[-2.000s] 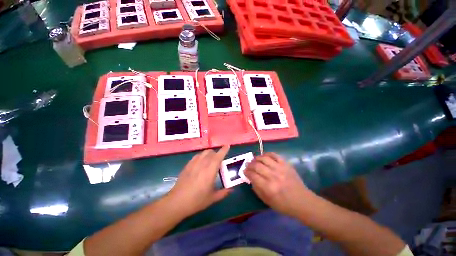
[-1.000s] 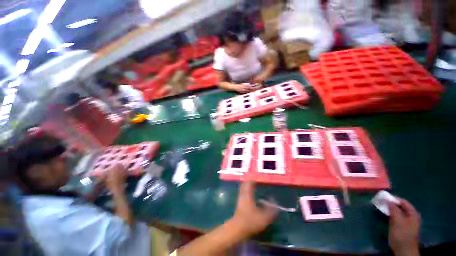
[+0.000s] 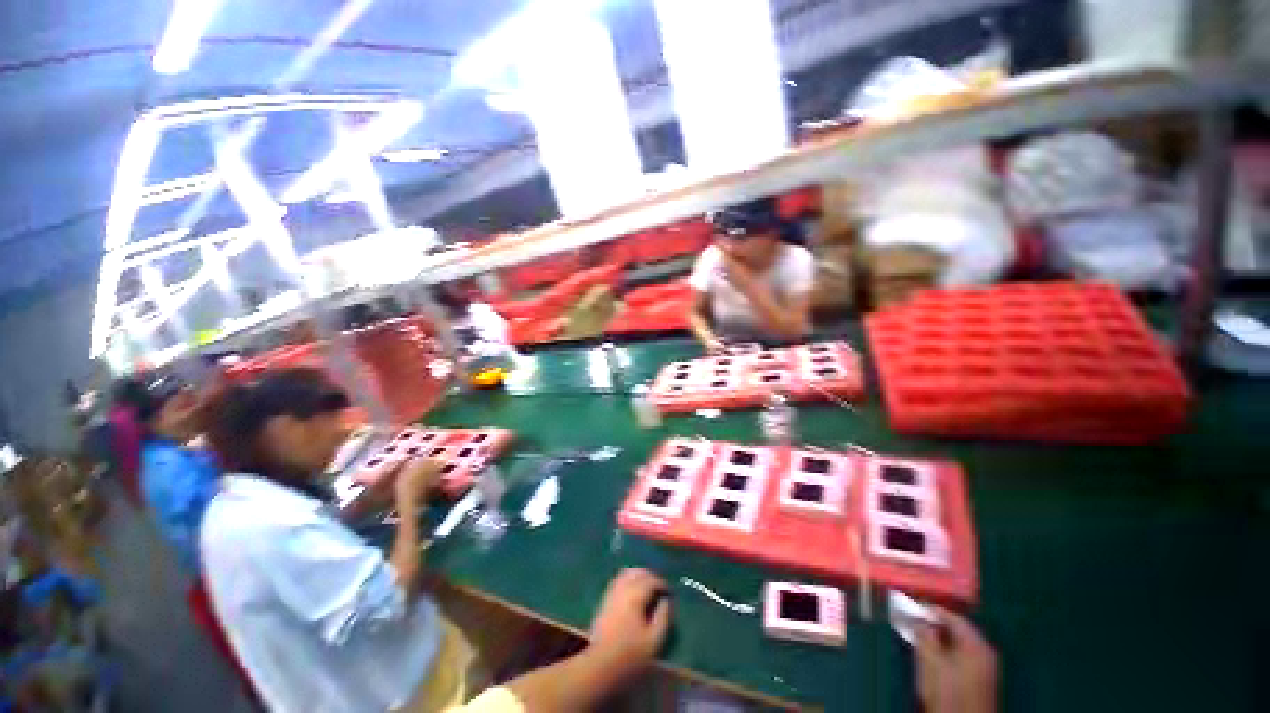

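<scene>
A pale camera (image 3: pixel 804 613) lies screen up on the bench, touched by neither hand. Its white strap (image 3: pixel 716 596) trails to the left. My right hand (image 3: pixel 957 669) holds a small white wipe (image 3: pixel 912 614) to the right of the camera, cut off by the lower edge. My left hand (image 3: pixel 634 613) is curled near the bench's front edge, left of the camera; a small dark patch shows at its fingers, too blurred to tell what it is. The foam tray (image 3: pixel 836 560) behind holds several cameras, with a gap in the third column.
A clear bottle (image 3: pixel 777 418) stands behind the tray. Stacked red foam trays (image 3: pixel 1031 365) are at the far right. A second camera tray (image 3: pixel 683 404) lies before a seated person (image 3: pixel 752 286). Another person (image 3: pixel 314 557) works at the left by a third tray (image 3: pixel 453 481).
The view has turned up and left. The hands have come off the camera, which now lies free. The right hand has moved right with the wipe; the left fingers have curled in.
</scene>
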